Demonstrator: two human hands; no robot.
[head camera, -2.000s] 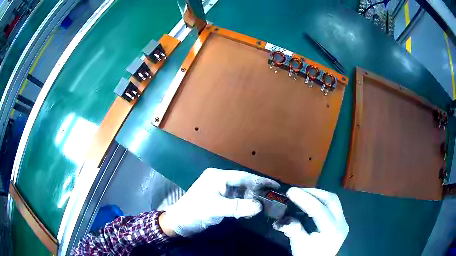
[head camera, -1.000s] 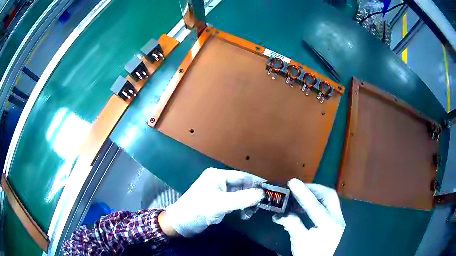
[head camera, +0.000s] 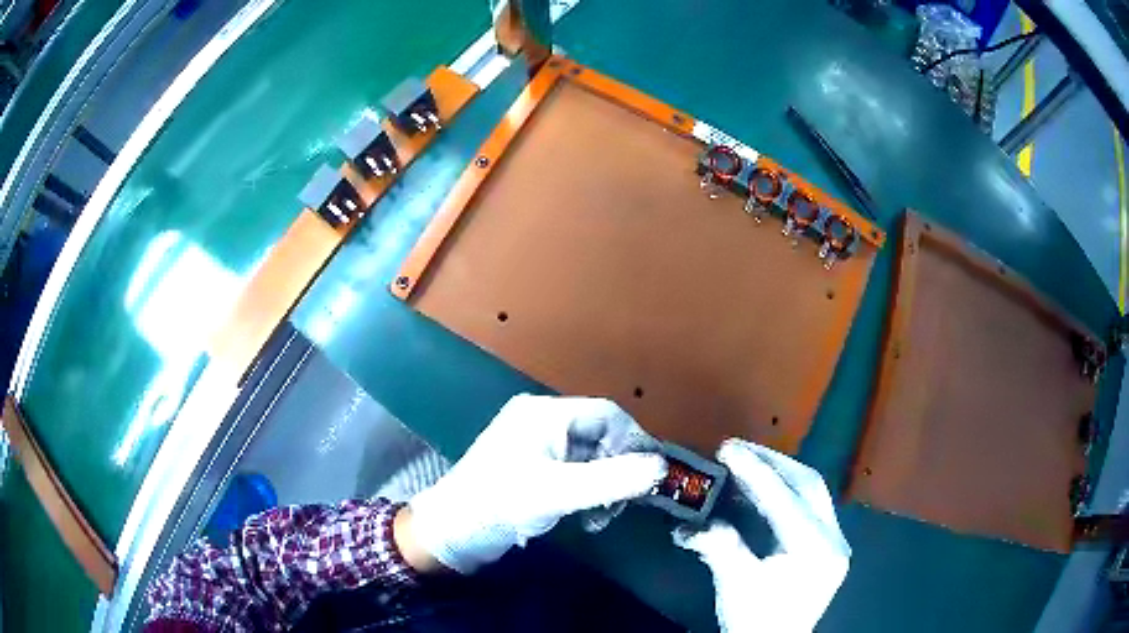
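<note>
A small grey inductor case (head camera: 688, 484) with copper winding showing in its open side is held between both hands, below the left bakelite tray's near edge. My left hand (head camera: 532, 488), in a white glove, grips its left end between thumb and fingers. My right hand (head camera: 780, 532), also white-gloved, has its fingers at the case's right end. Several wound coils (head camera: 802, 208) with silvery leads stand in a row along the far right edge of the left bakelite tray (head camera: 594, 247).
Three cased inductors (head camera: 369, 151) sit on an orange bakelite strip (head camera: 266, 291) at the left. The right bakelite tray (head camera: 978, 396) has small dark parts at its far edge. Thin black tweezers (head camera: 830, 155) lie behind the trays. A brown strip (head camera: 56, 501) is at lower left.
The case was tilted two seconds ago, then its open side turned up into view; it is now slightly more angled. Both hands still hold it. The trays have shifted in view with the head.
</note>
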